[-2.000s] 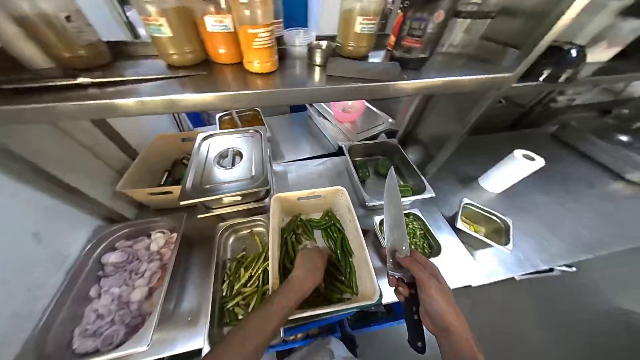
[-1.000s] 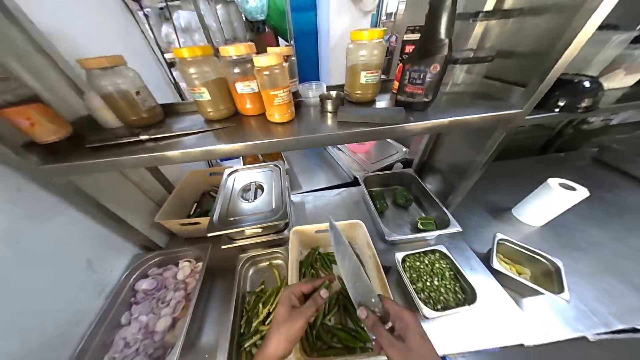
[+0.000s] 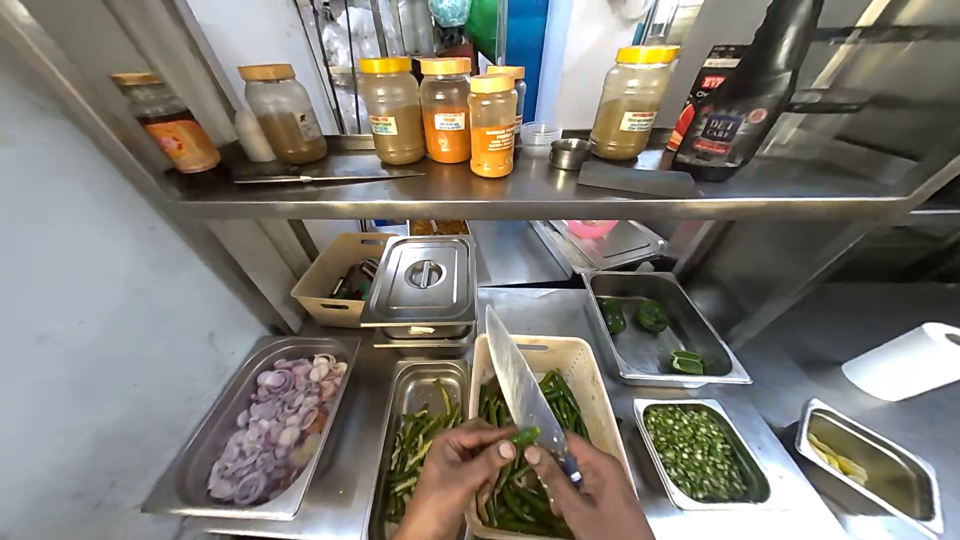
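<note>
My right hand (image 3: 592,480) grips a chef's knife (image 3: 521,382) by its handle end, the blade pointing up and to the left. Between the fingertips of my left hand (image 3: 457,469) is a green chili (image 3: 525,436), which lies against the blade near its heel. Both hands are over a cream plastic bin (image 3: 589,360) of whole green chilies (image 3: 517,506). Left of it stands a steel pan (image 3: 427,371) of slit or cut green chilies (image 3: 420,457). Chopped green pieces (image 3: 694,450) fill a small steel pan (image 3: 761,487) at the right.
Sliced onions (image 3: 270,435) lie in a steel tray (image 3: 187,442) at left. Behind are a lidded steel pan (image 3: 424,281) and a tray (image 3: 720,360) with green peppers (image 3: 651,316). A steel shelf (image 3: 525,206) with jars crosses above. Paper roll (image 3: 900,360) lies at right.
Two seconds ago my left hand was down in the bin of chilies and the knife was upright at its right side. Now both hands are together over the bin. The view has shifted.
</note>
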